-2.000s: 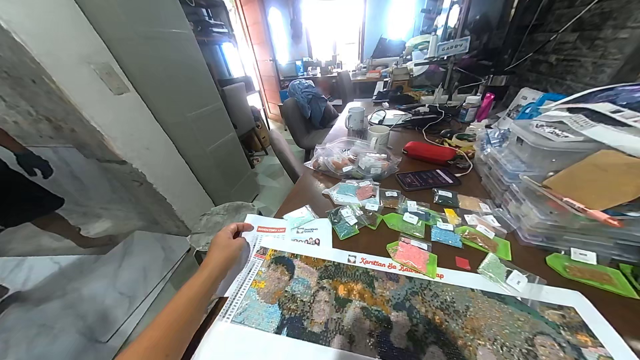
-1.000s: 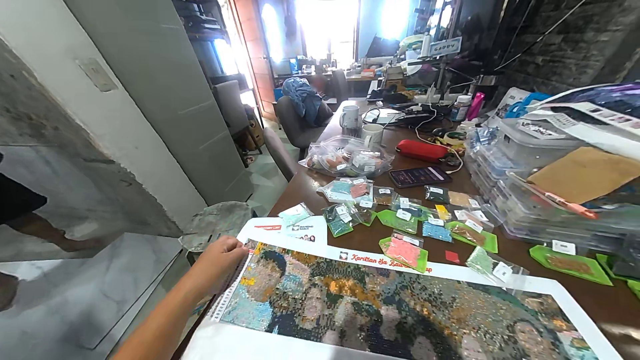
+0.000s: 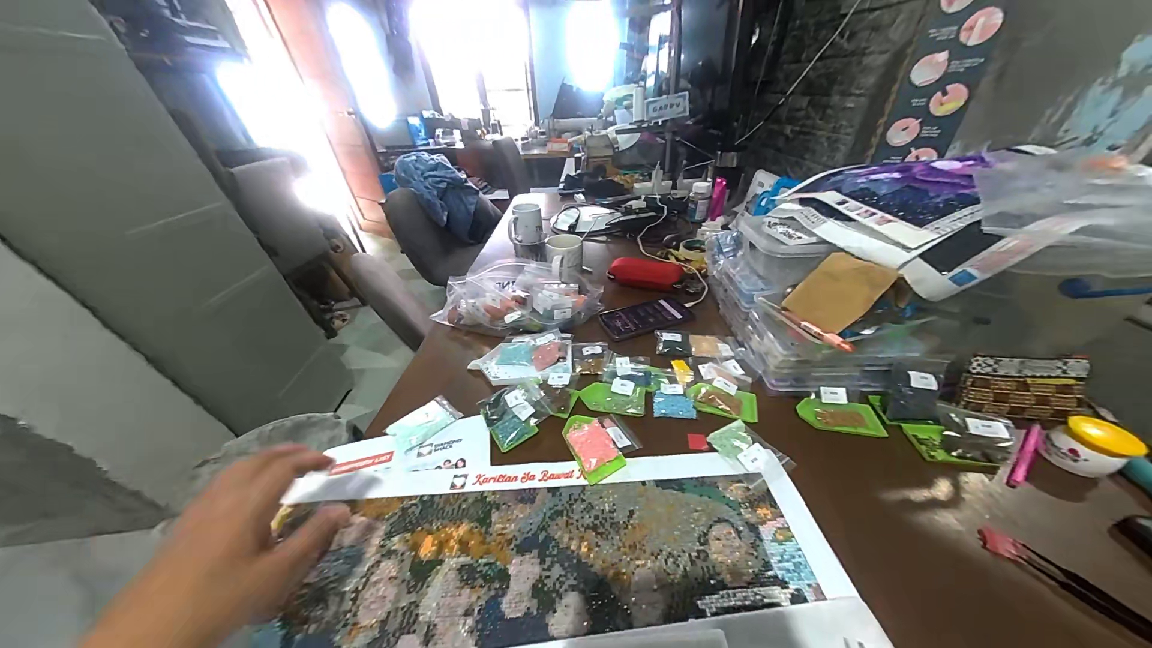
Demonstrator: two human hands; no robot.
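My left hand (image 3: 261, 531) is over the upper left corner of a diamond painting canvas (image 3: 576, 549), thumb and fingers apart, blurred, with nothing between them. My right hand is not in view. Just beyond the canvas edge, a green tray with pink drills (image 3: 594, 448) overlaps the printed title. A printed sheet (image 3: 468, 445) sticks out behind the canvas, with a small bag of pale green drills (image 3: 423, 421) on it. Another bag of light green drills (image 3: 733, 441) touches the top right edge. More green trays (image 3: 841, 416) and labelled bags lie across the brown table.
Behind the trays lie a zip bag of packets (image 3: 517, 301), a phone (image 3: 645, 317), a red case (image 3: 645, 273) and two mugs (image 3: 564, 252). Stacked plastic boxes (image 3: 801, 346) stand at right, near a yellow-lidded tub (image 3: 1093, 445) and a pen with a reddish tip (image 3: 1053, 571). Chairs (image 3: 441, 225) line the left side.
My left hand, at the canvas's left edge earlier, is now over its upper left corner with thumb and fingers apart. The view has swung to the right.
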